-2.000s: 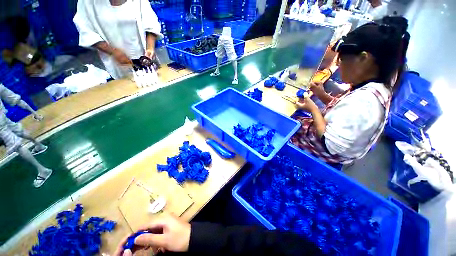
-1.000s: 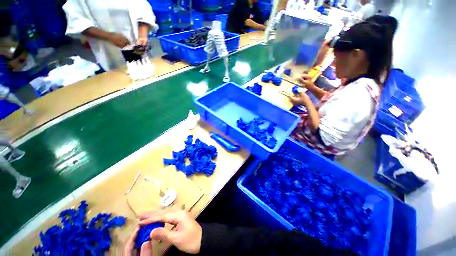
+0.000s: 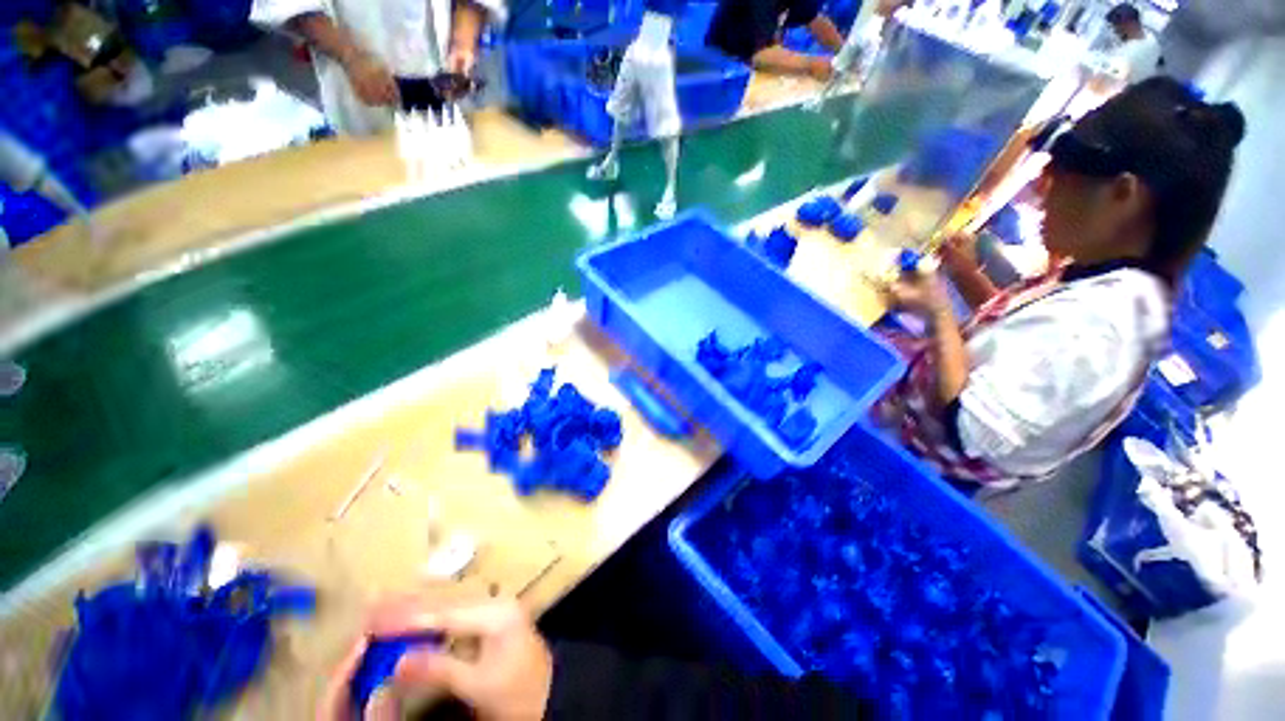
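My right hand (image 3: 472, 651) is at the bottom centre, its fingers closed on a blue hair piece (image 3: 388, 662). My left hand (image 3: 338, 693) shows only as a blurred sliver at the lower edge, against the left side of the same piece; its grip is hard to make out. A loose heap of blue hair pieces (image 3: 162, 641) lies at the lower left, blurred. A smaller heap (image 3: 550, 440) lies beyond my hands. Between them are a small whitish round spot (image 3: 451, 555) and a thin stick (image 3: 358, 487).
A blue tote (image 3: 740, 338) holding a few parts stands on the table at right. A large blue bin (image 3: 902, 578) full of parts is below the table edge. A green conveyor (image 3: 352, 317) runs behind, with pale figure legs on it. A seated person (image 3: 1071, 352) works at right.
The camera view has shifted, and the figures on the conveyor have moved left. My hands stay together on the blue piece at the lower edge; my left hand shows less than one second ago.
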